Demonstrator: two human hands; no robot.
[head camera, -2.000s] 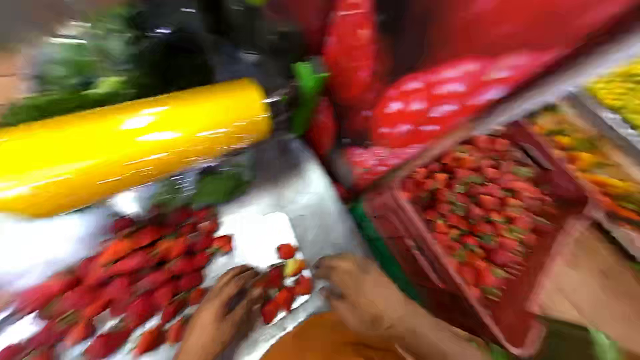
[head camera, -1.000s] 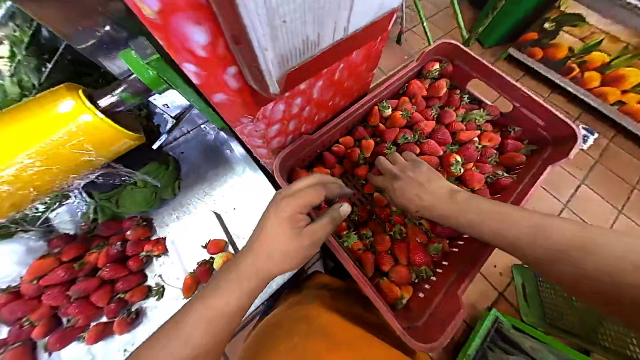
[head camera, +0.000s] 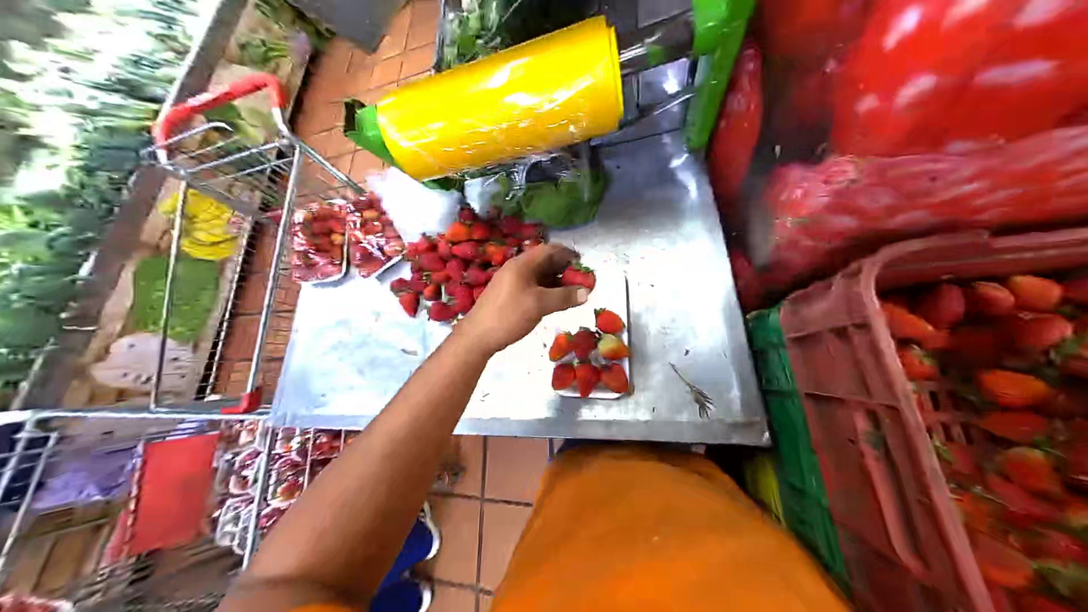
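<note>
My left hand (head camera: 531, 291) grips a red strawberry (head camera: 579, 276) between thumb and fingers, above the far part of a white tray (head camera: 565, 321). Several strawberries (head camera: 586, 376) lie in the tray's near part, one of them paler. Left of the tray, a heap of strawberries (head camera: 455, 270) rests on the metal table (head camera: 680, 255). Two wrapped trays of strawberries (head camera: 320, 242) stand at the table's far left. My right hand is not in view.
A red plastic crate of strawberries (head camera: 837, 340) stands at the right, above a green crate (head camera: 790, 442). A yellow roll of plastic film (head camera: 510, 98) spans the table's far side. A wire shopping cart (head camera: 289, 170) is at the left. A stem (head camera: 693, 391) lies near the table's front edge.
My left hand has moved from the red crate to the tray and now holds a strawberry. My right hand, in the crate one second ago, has left the view. The view has swung left.
</note>
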